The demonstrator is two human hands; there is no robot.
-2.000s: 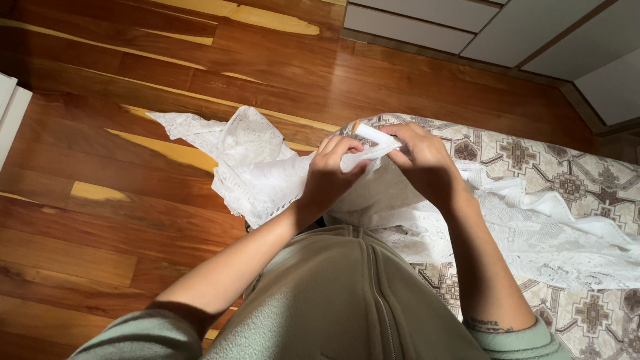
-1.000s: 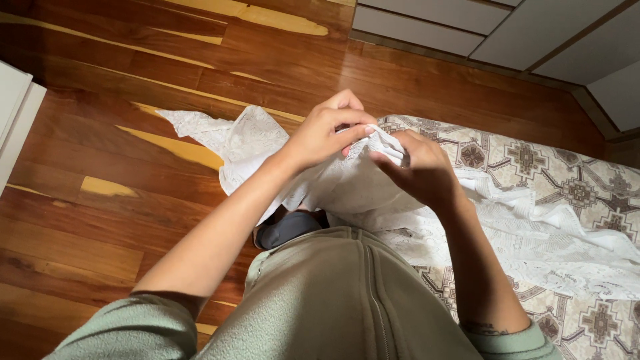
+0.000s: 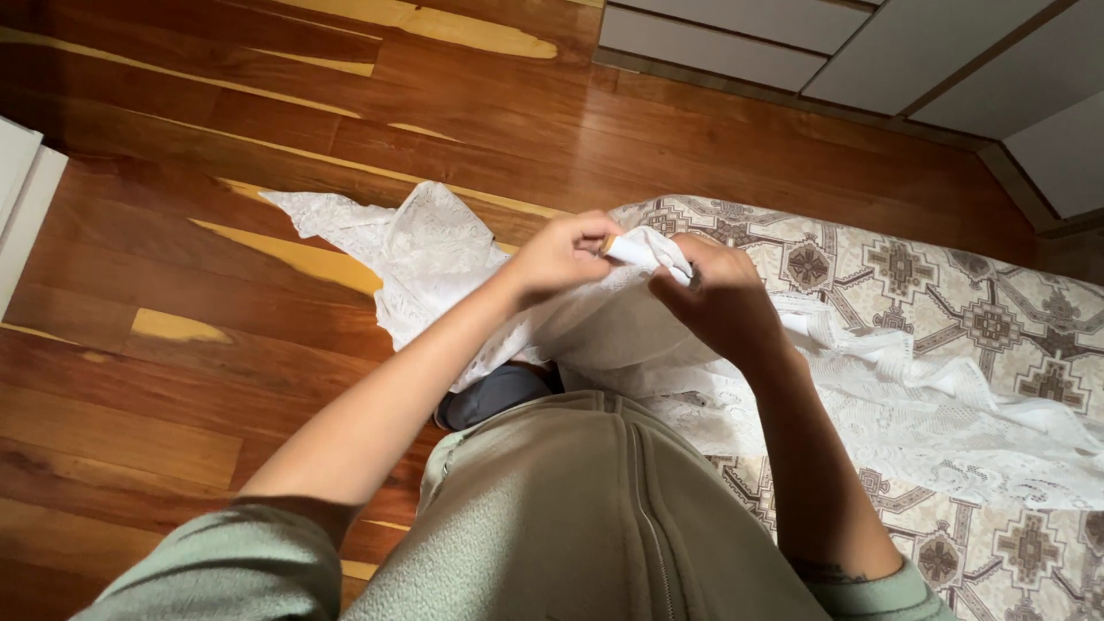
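Observation:
A white lace curtain or cloth hangs in front of me, gathered up between my hands. From its bunched edge pokes a short length of white rod or tube with a yellowish-brown end. My left hand pinches that end between thumb and fingers. My right hand grips the bunched lace around the rod, thumb in front. How far the rod runs inside the fabric is hidden. More lace trails down to the left over the floor and to the right over a patterned cover.
A padded surface with a brown and cream patterned cover extends to the right. Pale drawers and cabinets stand at the top right, and a white furniture edge at far left. My dark shoe is on the wooden floor.
One second ago my left hand was higher, over the gathered edge, and the rod was hidden. Now that hand is lower and the rod's end shows, as it did two seconds ago.

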